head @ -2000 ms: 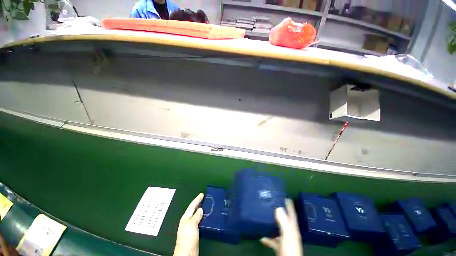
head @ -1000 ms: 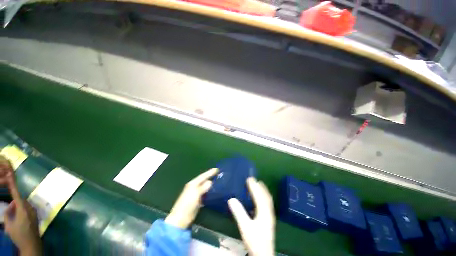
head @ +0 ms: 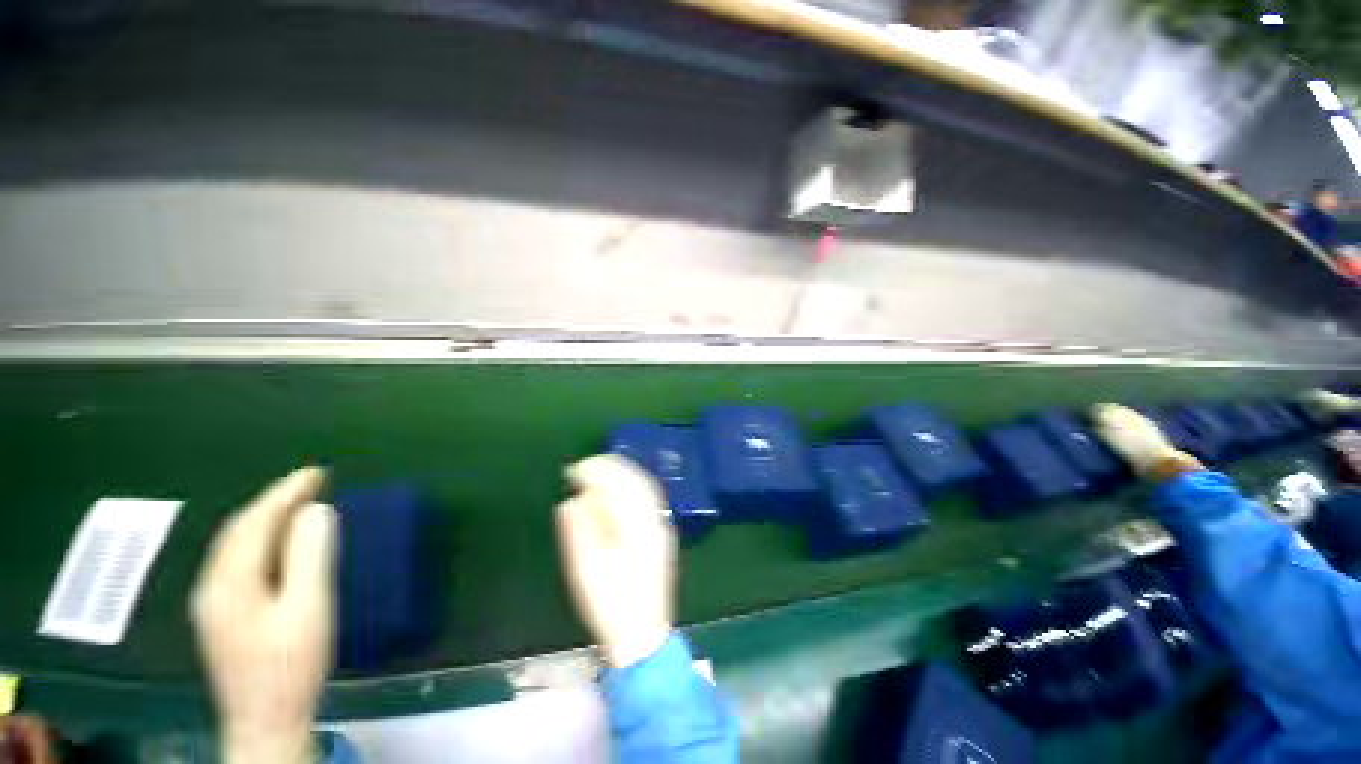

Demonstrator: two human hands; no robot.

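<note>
A plain navy box [head: 382,575] stands on the green belt, blurred. My left hand [head: 269,597], in a pale glove, is at its left side with fingers slightly bent; whether it touches the box is unclear. My right hand [head: 620,545], also pale-gloved, is over the belt at the left edge of a navy box [head: 672,470], fingers bent, with nothing seen in it. More navy boxes with pale logos [head: 758,448] run in a row to the right. A printed white label sheet [head: 111,570] lies on the belt at left.
A neighbour's blue sleeve [head: 1269,582] and gloved hand [head: 1134,436] reach over the row at right. Glossy wrapped boxes [head: 1067,649] and a navy box [head: 948,724] are on the near bench. White paper [head: 478,734] lies at the bench edge. An open white carton [head: 854,167] is on the back wall.
The view has swung right. My hands have parted; they were around a navy box, and now my right hand is by the row. The neighbour at right has come into view.
</note>
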